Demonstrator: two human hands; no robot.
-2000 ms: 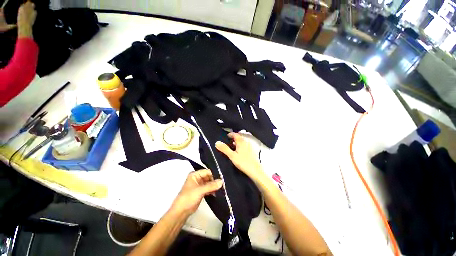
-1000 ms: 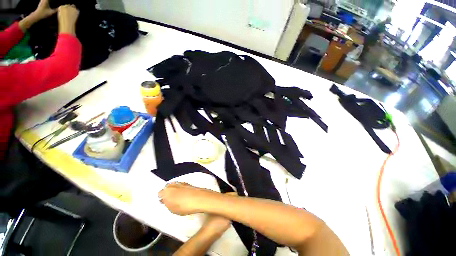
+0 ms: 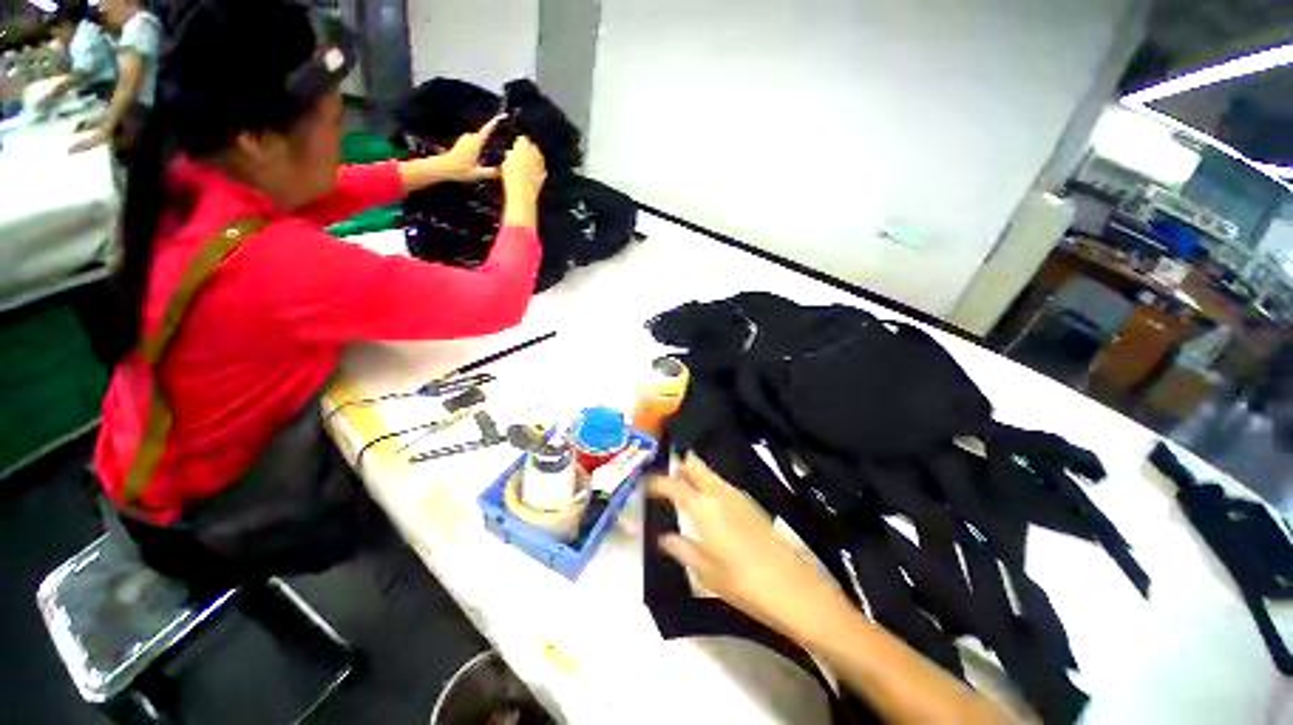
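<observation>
My right hand [image 3: 740, 550] reaches in from the lower right, slightly blurred. Its fingers are apart, and I see nothing held in them. It is over a black strap [image 3: 664, 567], just right of the blue tray [image 3: 546, 544]. The pile of black bags [image 3: 865, 380] lies beyond it, with straps [image 3: 922, 545] spread toward the lower right. The tray holds a jar with a blue cap [image 3: 601, 431] and a whitish container [image 3: 547, 477]. An orange bottle [image 3: 659, 394] stands beside it. My left hand is not in view.
A person in a red top [image 3: 319, 290] sits at the left, hands on black pieces [image 3: 489, 227]. Slim dark tools [image 3: 457, 434] lie left of the tray. A stool [image 3: 128, 616] and a bin [image 3: 489, 691] are below the table edge. Another black strap [image 3: 1234, 531] lies far right.
The view has swung left, bringing the seated person into view. My right hand is now beside the tray with fingers apart. My left hand has left the picture.
</observation>
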